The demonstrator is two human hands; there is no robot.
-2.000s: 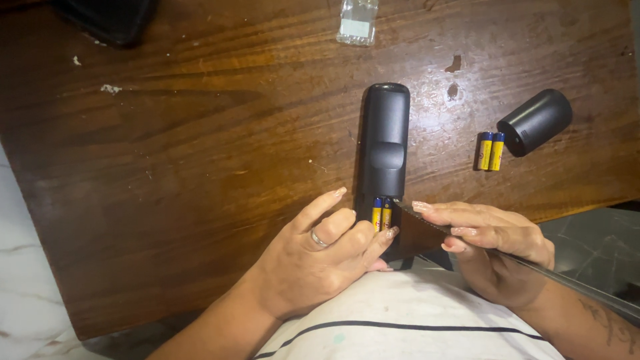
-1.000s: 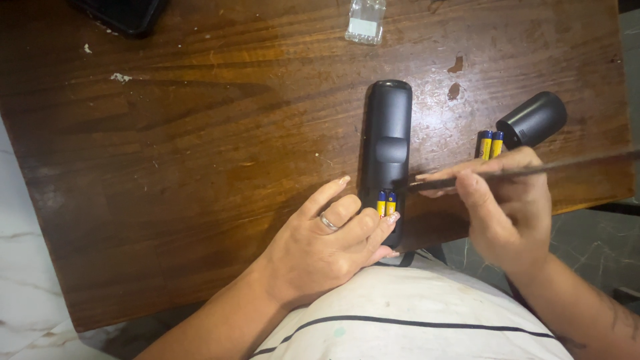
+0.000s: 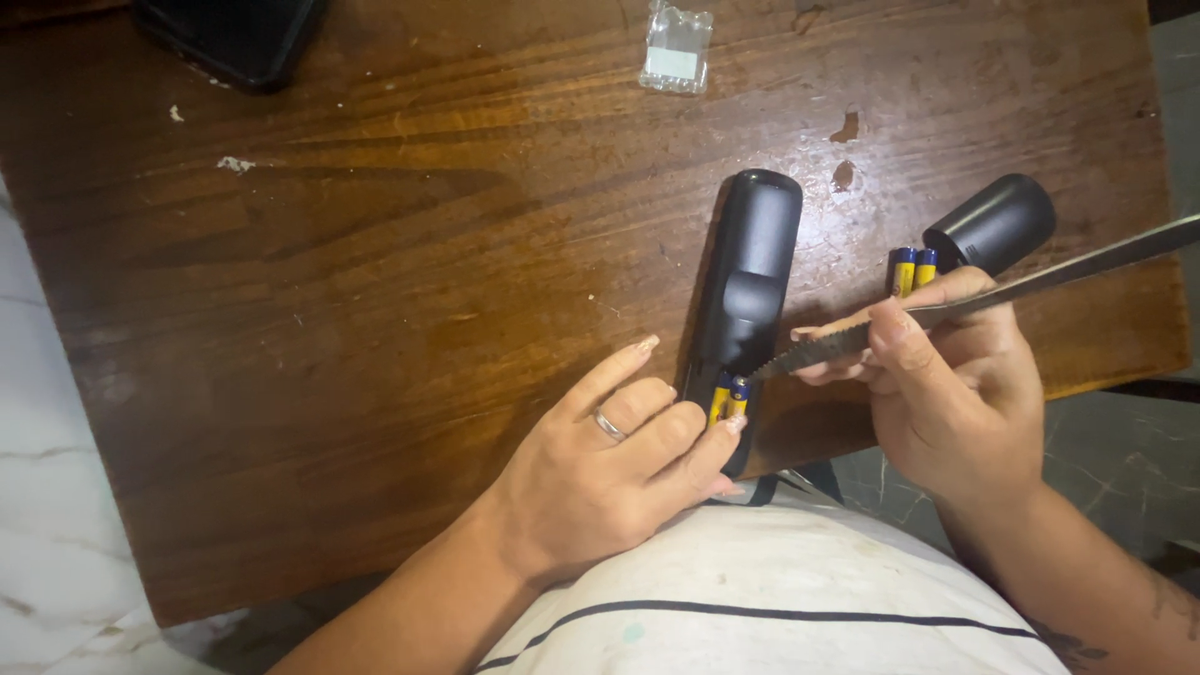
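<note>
A black remote control (image 3: 761,234) lies back up at the table's near edge, its battery bay uncovered at the near end. Two yellow and blue batteries (image 3: 738,398) sit side by side in the bay. My left hand (image 3: 619,459), with a ring on one finger, rests over the bay, fingertips on the batteries and the remote's end. My right hand (image 3: 947,384) grips a serrated metal knife (image 3: 1012,291), its toothed tip at the far ends of the batteries. Two more batteries (image 3: 904,272) lie beyond that hand, beside a black cover (image 3: 998,223).
A clear plastic battery pack (image 3: 677,49) lies at the far side of the wooden table (image 3: 375,281). A black object (image 3: 234,37), whose kind I cannot tell, lies at the far left. The table's near edge runs close to my body.
My right hand and the knife have shifted and turned between frames; the blade now slants up to the right. My left hand stays at the battery bay.
</note>
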